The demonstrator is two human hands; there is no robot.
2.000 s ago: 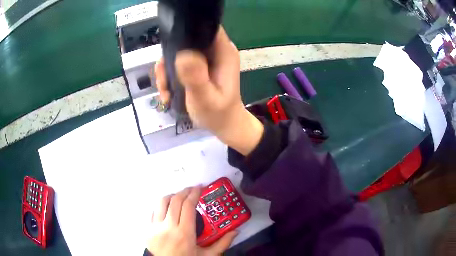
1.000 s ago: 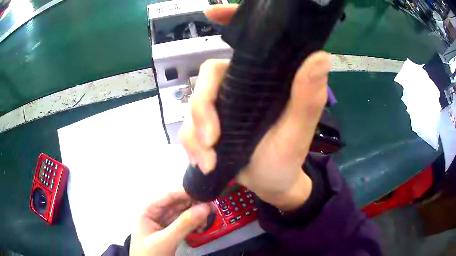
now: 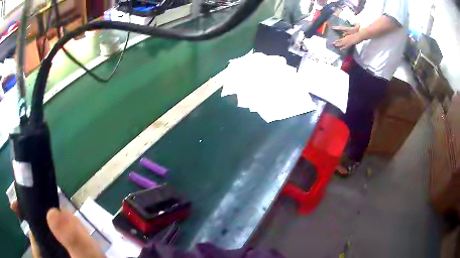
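Note:
My right hand is at the lower left edge, partly cut off, closed around a thick black electric screwdriver with a pale label. A black cord rises from the screwdriver's top and arcs to the right. Its tip is out of the picture. My left hand is not in view. Several red-and-black radios lie stacked on the bench right of my hand. Part of the pale screw feeder shows behind the screwdriver.
Two purple cylinders lie behind the radios on the green bench. White sheets cover the far end. A red stool stands at the bench's right edge. A person in a light shirt stands beyond, near brown cartons.
The view has swung right, away from the radio my left hand was on. My left hand has left the picture. My right hand still holds the screwdriver, now at the left edge.

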